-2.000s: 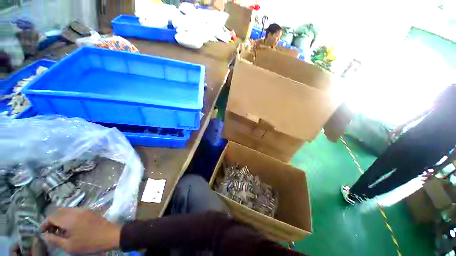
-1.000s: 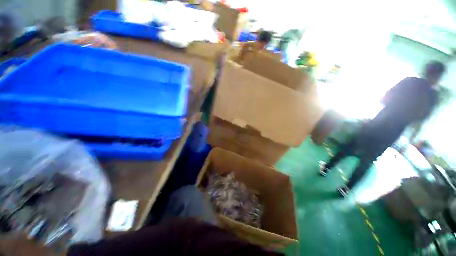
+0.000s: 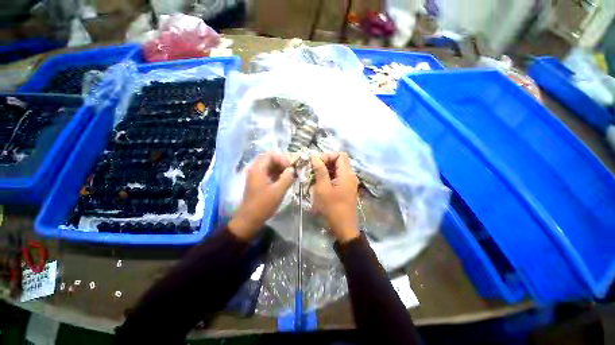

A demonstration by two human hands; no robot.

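My left hand and my right hand meet at the far tip of the thin metal rod. Fingertips of both hands pinch a small pale striped fabric piece at the rod's tip. Whether the rod is inside the piece cannot be told. The rod points away from me, its near end in a blue holder at the table edge. More striped fabric pieces lie just beyond my hands on a whitish clear plastic bag.
A blue crate of dark parts in rows stands left. A large empty blue crate stands right, over another. Red-handled scissors and a paper label lie far left. A dark flat object lies left of the rod.
The view has swung left from the floor carton and walking person to the table. Both hands now show together at the rod; before, one arm reached over the pile at the lower left.
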